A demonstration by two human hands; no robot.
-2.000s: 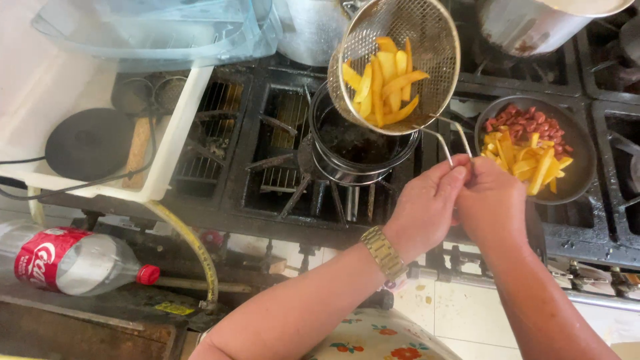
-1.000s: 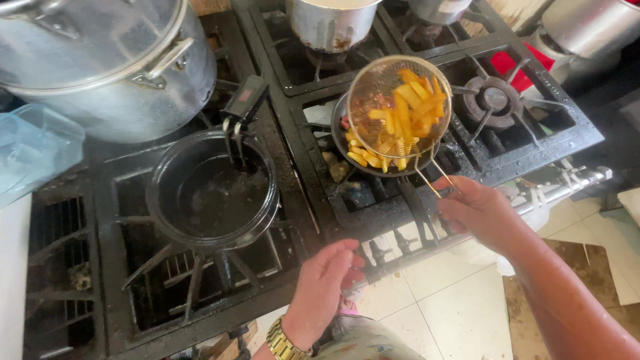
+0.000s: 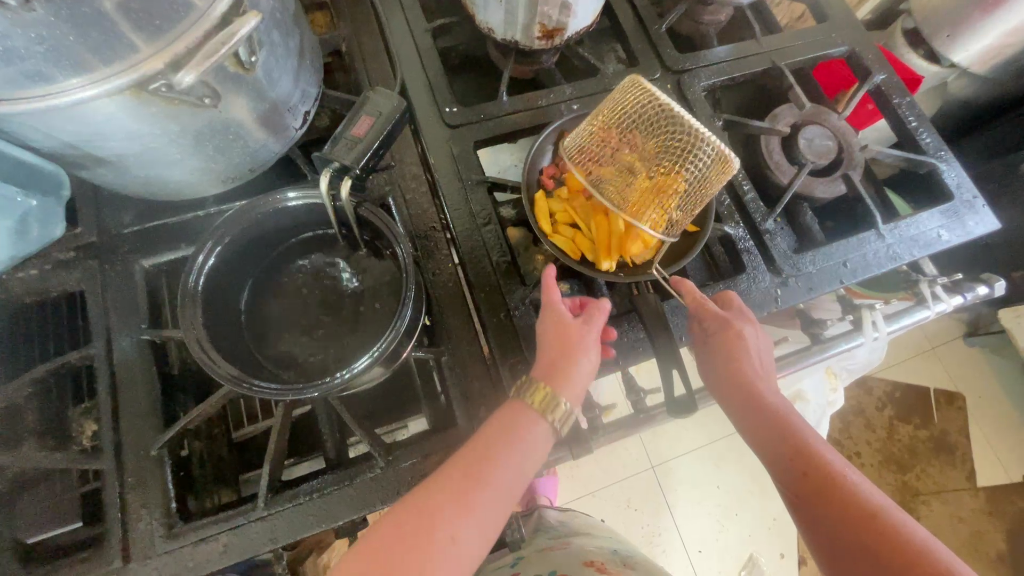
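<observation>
My right hand [image 3: 726, 344] grips the wire handle of a metal mesh frying basket [image 3: 660, 152], which is tipped upside down over a dark frying pan [image 3: 538, 172]. Potato fries [image 3: 588, 228] lie in the pan under and beside the basket's rim, with pieces of reddish meat [image 3: 550, 176] at the left. Empty and with fingers apart, my left hand [image 3: 570, 336] hovers just below the pan, left of its black handle [image 3: 666, 352]. A black pot [image 3: 300, 296] holding dark liquid sits on the burner to the left.
An immersion heater [image 3: 362, 132] hooks over the black pot's rim. A large aluminium pot [image 3: 160, 104] stands behind it, near a blue plastic container [image 3: 28, 204]. Another metal pot [image 3: 536, 20] is behind the pan. The bare burner [image 3: 816, 144] and its grate are at the right.
The basket of fries has moved from over the black pot to the pan and been turned over. My left hand has come away from the basket's handle. The view has shifted right.
</observation>
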